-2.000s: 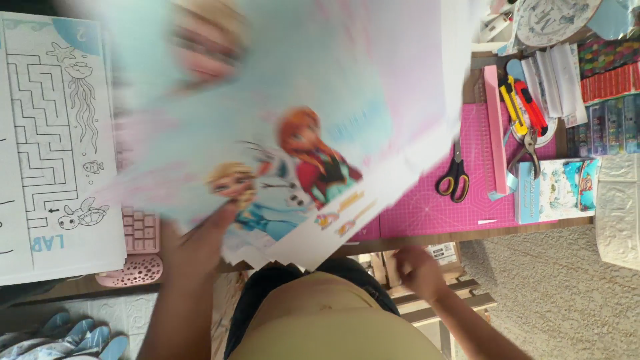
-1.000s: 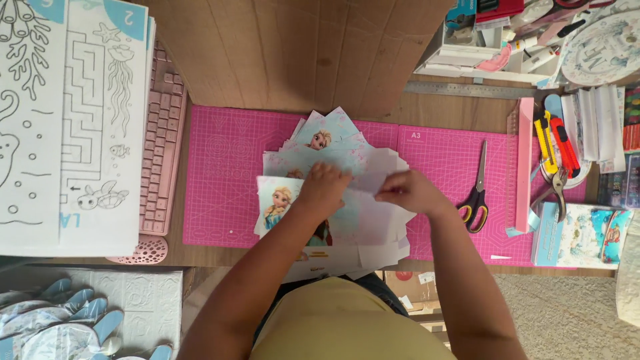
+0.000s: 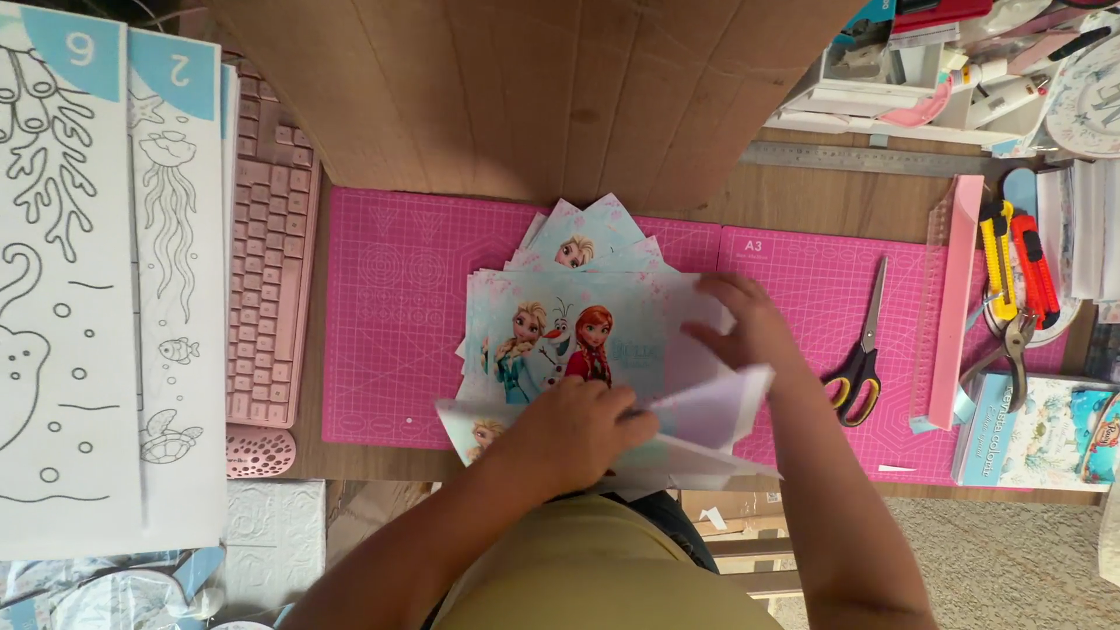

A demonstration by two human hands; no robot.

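Note:
A fanned stack of printed paper sheets (image 3: 630,306) with cartoon figures lies on the pink cutting mat (image 3: 385,350), in front of me. My left hand (image 3: 582,429) rests over the lower part of the stack, its fingers bent at a sheet that curls up near my body. Whether it grips that sheet I cannot tell. At the stack's right edge is my right hand (image 3: 744,319), thumb and fingers apart, with nothing visibly held between them. The lifted sheet's pale corner (image 3: 722,411) stands up just below it.
Scissors (image 3: 862,359), a pink ruler (image 3: 954,306), a yellow cutter (image 3: 997,262), a red cutter (image 3: 1034,271) and pliers (image 3: 1015,350) lie to the right. A cardboard box (image 3: 542,96) stands behind the mat. Left are a pink keyboard (image 3: 271,289) and maze and colouring sheets (image 3: 175,289).
The sheets, held up in my left hand two seconds ago, now lie on the mat. Since one second ago, my left hand has moved toward my body and my right hand has opened.

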